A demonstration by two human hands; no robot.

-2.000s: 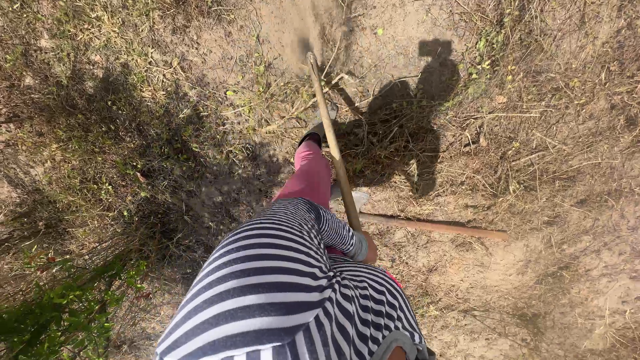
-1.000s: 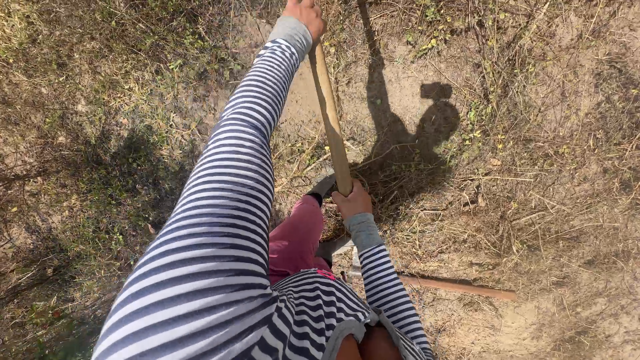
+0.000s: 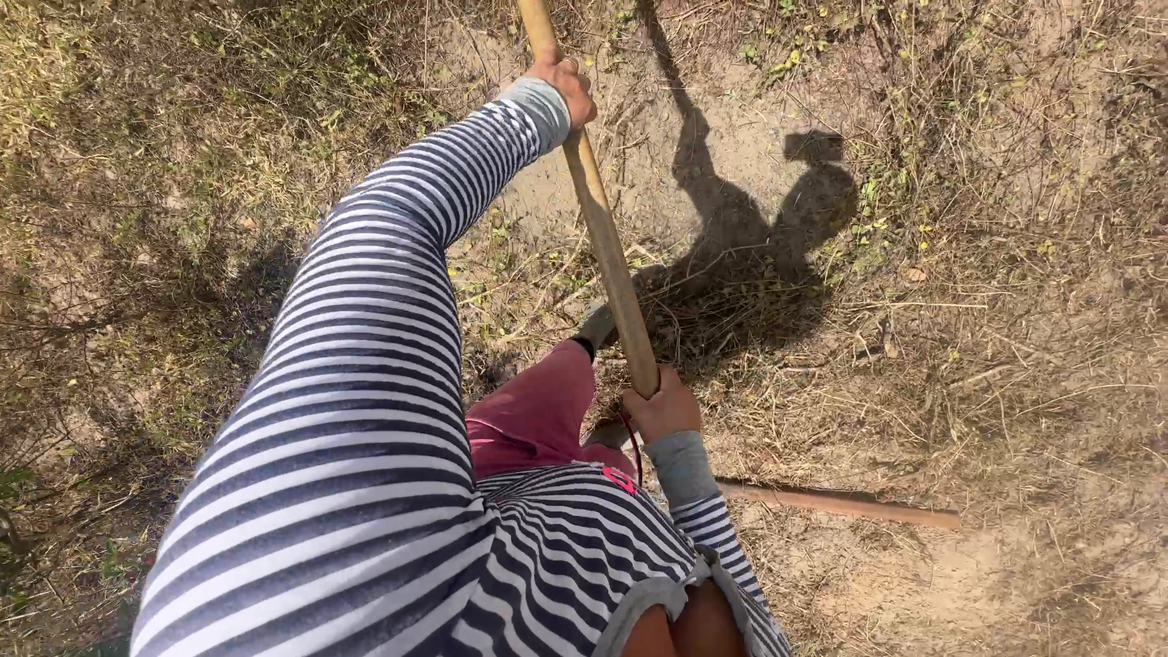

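My left hand (image 3: 568, 89) is closed around the upper part of a long wooden tool handle (image 3: 602, 228) near the top of the view. My right hand (image 3: 664, 405) grips the same handle near its lower end, in front of my torso. The handle slants from top left down to my right hand. Its far end runs out of the top of the view, so the tool's head is hidden. Striped sleeves with grey cuffs cover both arms. A thin dark red cord hangs by my right hand.
A reddish-brown flat strip (image 3: 849, 506) lies on the ground at the lower right. Dry grass and weeds (image 3: 228, 119) cover the left side; bare soil and straw lie to the right. My shoe (image 3: 599, 324) is beside the handle. My shadow (image 3: 748, 228) falls over a heap of dry stalks (image 3: 721, 319).
Two seconds ago the handle's far end was in view amid dust at the top; now it is beyond the view. Since one second ago my left hand has come a little closer to my right hand.
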